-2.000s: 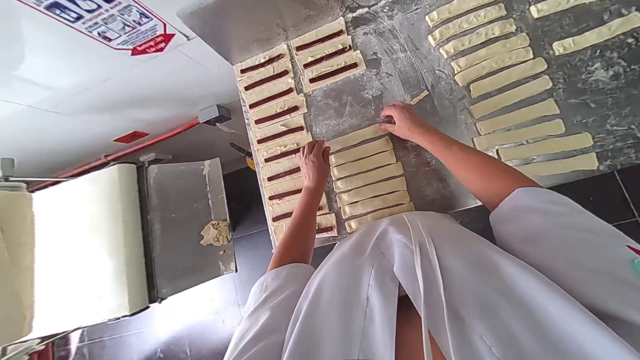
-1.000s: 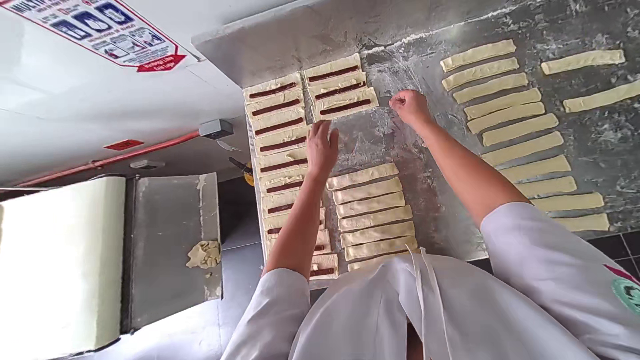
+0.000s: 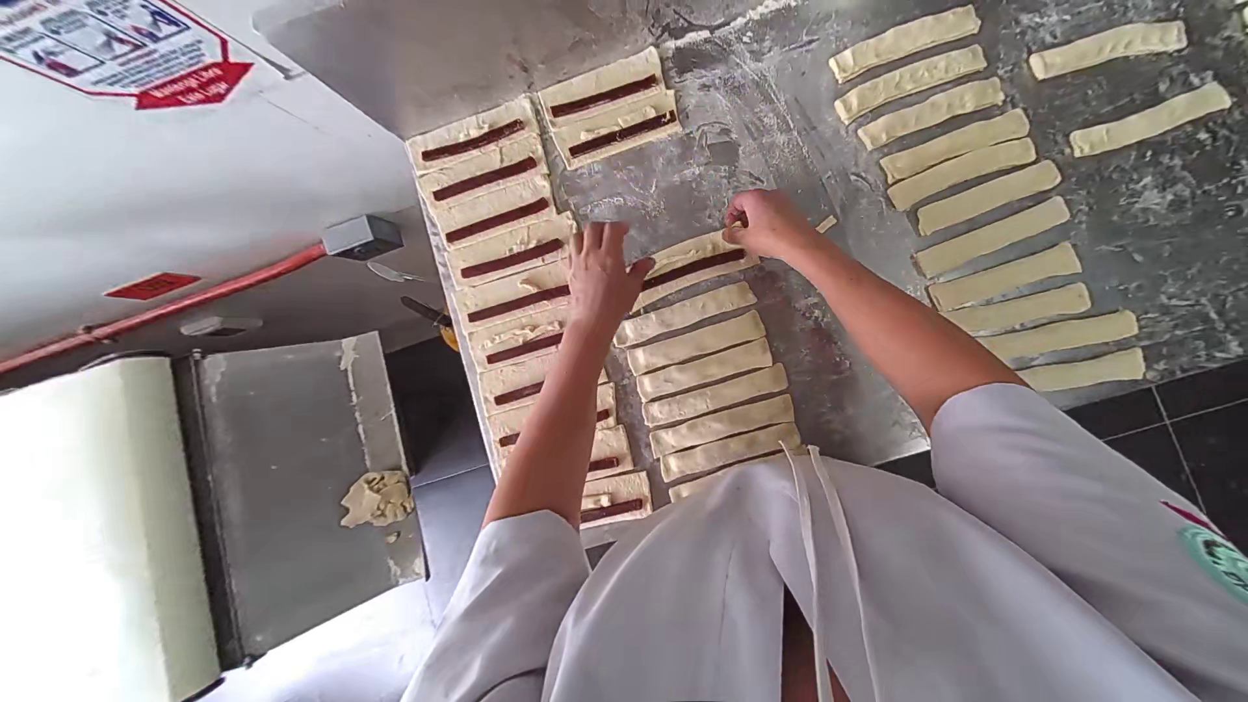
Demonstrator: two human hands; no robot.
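Between my hands lies a flat dough piece with a dark red filling strip (image 3: 694, 265), just above a column of folded dough strips (image 3: 707, 377). The fingers of my left hand (image 3: 602, 268) rest at its left end, beside the neighbouring filled pieces. My right hand (image 3: 765, 222) pinches its upper right edge between thumb and fingers. More open dough pieces with dark filling (image 3: 492, 177) run down the left side of the table, and a pair (image 3: 614, 107) lies above. My left forearm hides part of that column.
Rows of plain dough strips (image 3: 994, 234) lie on the right of the floured metal table (image 3: 838, 361). A small dough scrap (image 3: 827, 224) is near my right wrist. At the left stands a machine with a metal tray (image 3: 292, 487) and a dough lump (image 3: 378, 499) on it.
A filled, open dough piece now lies between my hands above the folded strips; one second ago both hands were higher, near the upper filled pieces. Both hands have come down toward the strips.
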